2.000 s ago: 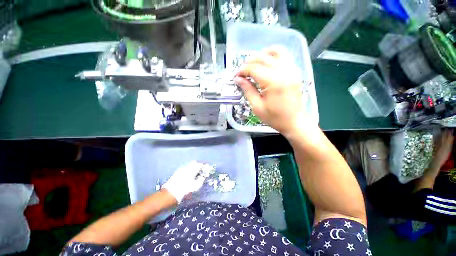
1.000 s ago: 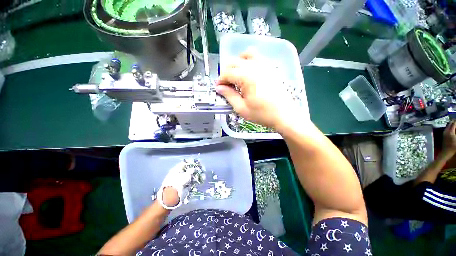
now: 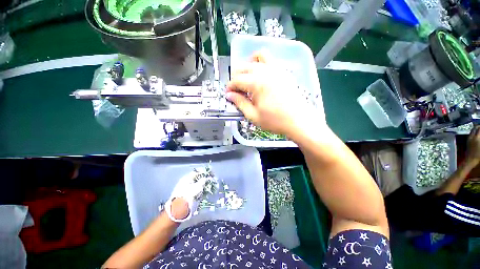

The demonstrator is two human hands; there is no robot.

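Note:
My left hand (image 3: 185,195), in a white glove, is in the pale lap tray (image 3: 141,197) and holds a cluster of small silvery-white workpieces (image 3: 206,181). More loose pieces (image 3: 231,200) lie in the tray beside it. My bare right hand (image 3: 263,97) has its thumb and fingertips together at the fixture (image 3: 215,97) at the right end of the silver assembly head (image 3: 134,94). Whether a piece is between the fingertips is too small to tell. The hand and forearm cover part of the whitish bench bin (image 3: 295,50).
A bowl feeder (image 3: 163,55) with green inside stands behind the head. Small boxes of parts (image 3: 235,23) are at the back. A clear box (image 3: 380,102) stands right. A green crate (image 3: 310,210) is beside the lap tray. A neighbouring person's arm (image 3: 457,173) shows at right.
Since the earliest frame the view has shifted slightly, and my left hand has turned with the cluster now showing on top. My right hand stays at the fixture.

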